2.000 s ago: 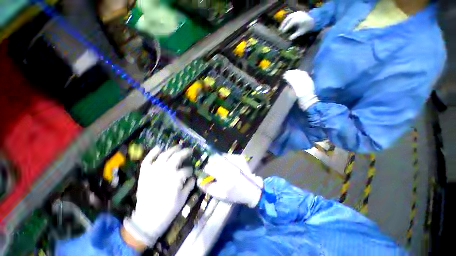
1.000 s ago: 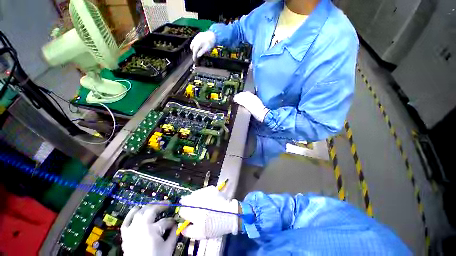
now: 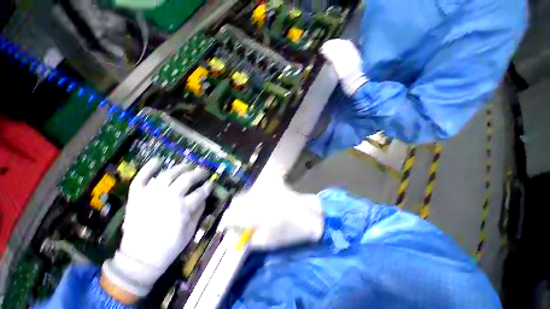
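Observation:
The green circuit board (image 3: 129, 157), crowded with parts, lies in a dark carrier below my hands. My left hand (image 3: 160, 220), in a white glove, is over it with fingers apart, the fingertips at the parts near the metal bar (image 3: 190, 136). My palm and fingers hide much of the board. My right hand (image 3: 277, 217), white-gloved and blurred, is at the board's right side over the rail, closed on a thin yellow tool (image 3: 244, 238); only a short part of the tool shows. Yellow block parts (image 3: 102, 191) show left of my left hand.
A second board (image 3: 223, 90) in its carrier lies beyond, and another (image 3: 286, 27) past it. A grey conveyor rail (image 3: 301, 127) runs along the right. A blue coiled cord (image 3: 81, 92) crosses the view. A person in a blue smock (image 3: 440, 48) stands beyond the rail, one gloved hand (image 3: 344, 60) near it.
The view has swung and tilted downward, so the fan has left it. My right hand has moved over the rail with the yellow tool. My left hand remains over the near board, fingers more spread.

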